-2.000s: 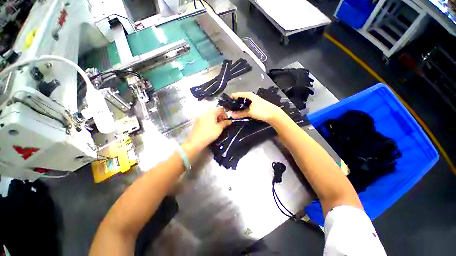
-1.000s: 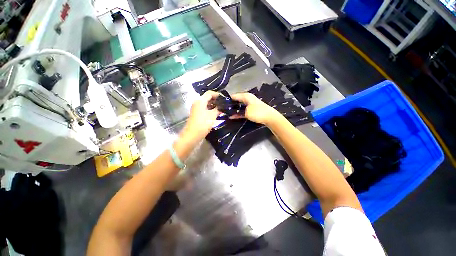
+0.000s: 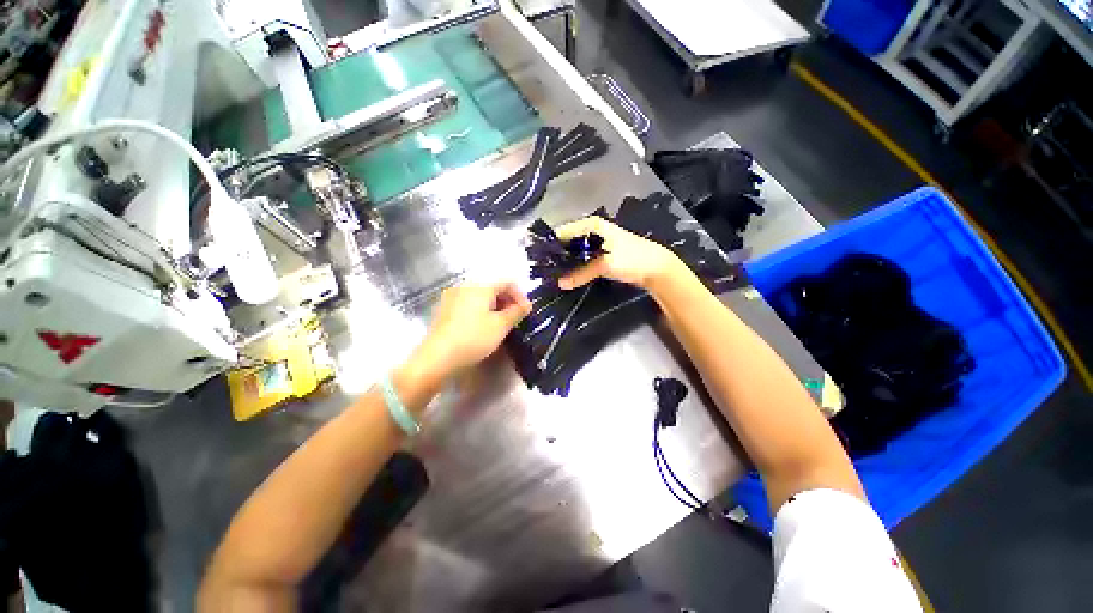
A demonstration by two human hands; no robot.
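Observation:
My right hand holds a bundle of short black zippers above the metal table, their ends sticking out past my fingers. My left hand is just left of the bundle, apart from it, with thumb and fingertips together; whether a thin piece is between them cannot be told. More black zippers with pale centre lines lie spread under and beside my hands. A separate crossed group of zippers lies behind, near the green machine bed.
The white sewing machine head with a yellow plate stands left. A black cord lies near the front edge. Black bundles lie on a side stand. A blue crate with black pieces stands right. Black fabric is at lower left.
My left hand has moved off the bundle, towards the left and down. My right hand still holds the bundle, now tilted with its ends more visible.

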